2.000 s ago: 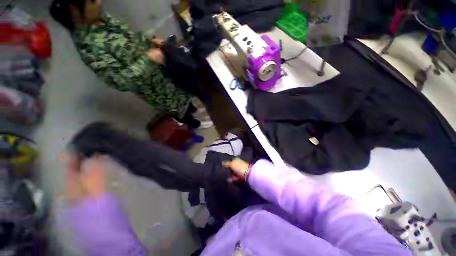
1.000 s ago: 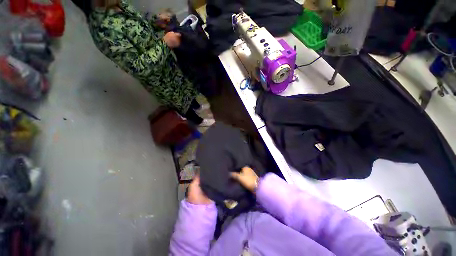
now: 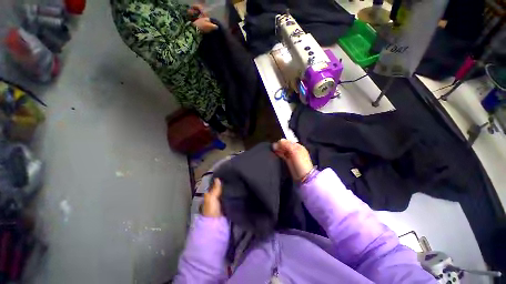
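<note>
A black garment piece [image 3: 252,186] is held up in front of my body, over the table's near left edge. My left hand [image 3: 212,199] grips its left side. My right hand [image 3: 295,157] grips its upper right corner. The cloth hangs between the hands, and its lower part lies against my lap. A larger black garment [image 3: 355,150] with a small pale label [image 3: 355,172] is spread on the white table [image 3: 438,217] to the right.
A white and purple sewing machine [image 3: 312,64] stands at the far table end, with blue-handled snips [image 3: 281,95] beside it. A green basket [image 3: 359,43] is behind. My machine [image 3: 441,265] is low right. A person in patterned green [image 3: 161,47] stands far left, near a red-brown bag [image 3: 188,131].
The garment piece was swung out left, then gathered between my hands. Now my right hand has moved up and away, opening the cloth out. My left hand has come in from the far left.
</note>
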